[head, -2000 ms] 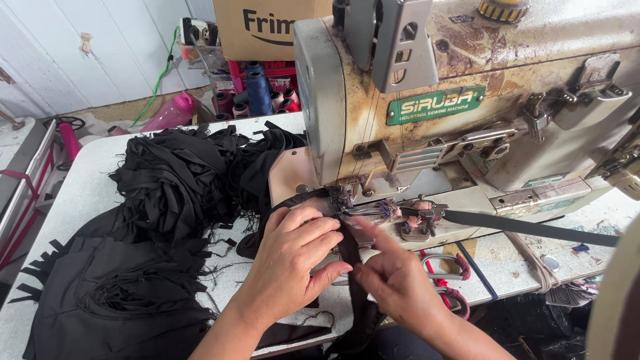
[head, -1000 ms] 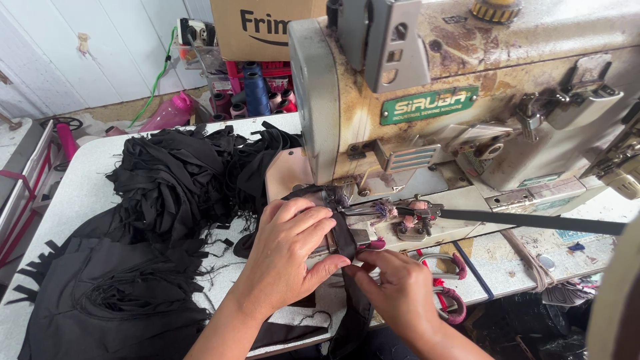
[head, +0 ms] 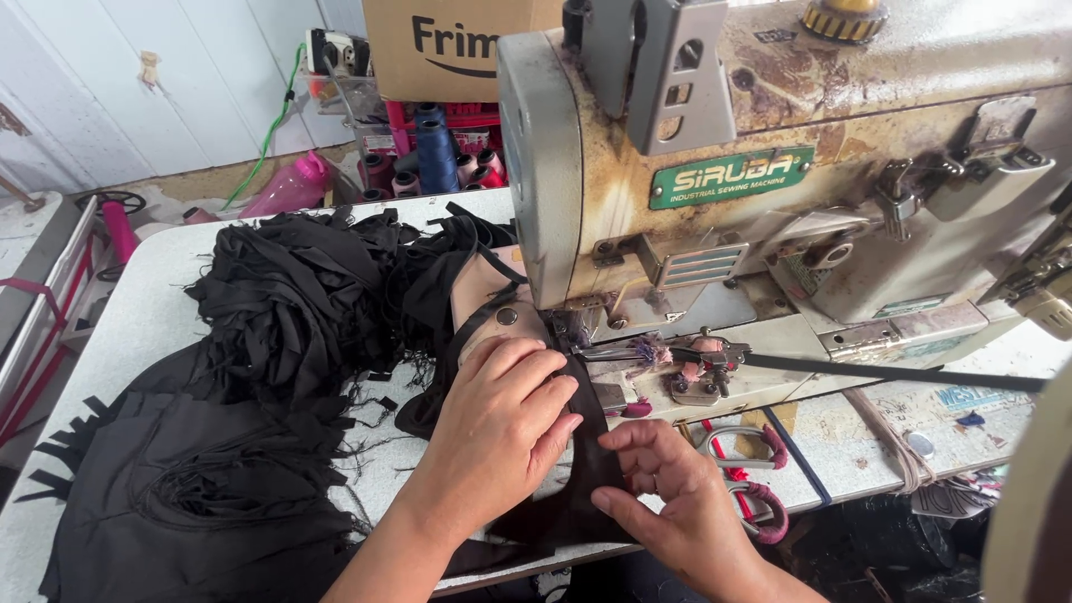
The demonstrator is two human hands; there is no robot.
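An industrial sewing machine (head: 620,193) stands at the right, its needle area low on its left end. Black fabric (head: 590,452) runs from the presser foot toward the table's front edge. My left hand (head: 494,419) lies flat with fingers bent on the fabric, just left of the foot. Beside the fabric's right edge is my right hand (head: 662,486), thumb and forefinger apart; whether the thumb touches the cloth is unclear. A black strip (head: 888,370) passes from the right into a metal folder (head: 712,356) in front of the machine.
Heaps of black fabric (head: 276,293) cover the left of the white table (head: 167,251). Scissors with wrapped handles (head: 770,494) lie right of my right hand. Behind are thread cones (head: 435,151), a cardboard box (head: 461,50) and a pink bottle (head: 293,184). A beige cord bundle (head: 892,444) hangs over the front edge.
My right hand came down to the fabric's edge between the first two frames, and its thumb and forefinger have since parted. My left hand stays near the presser foot.
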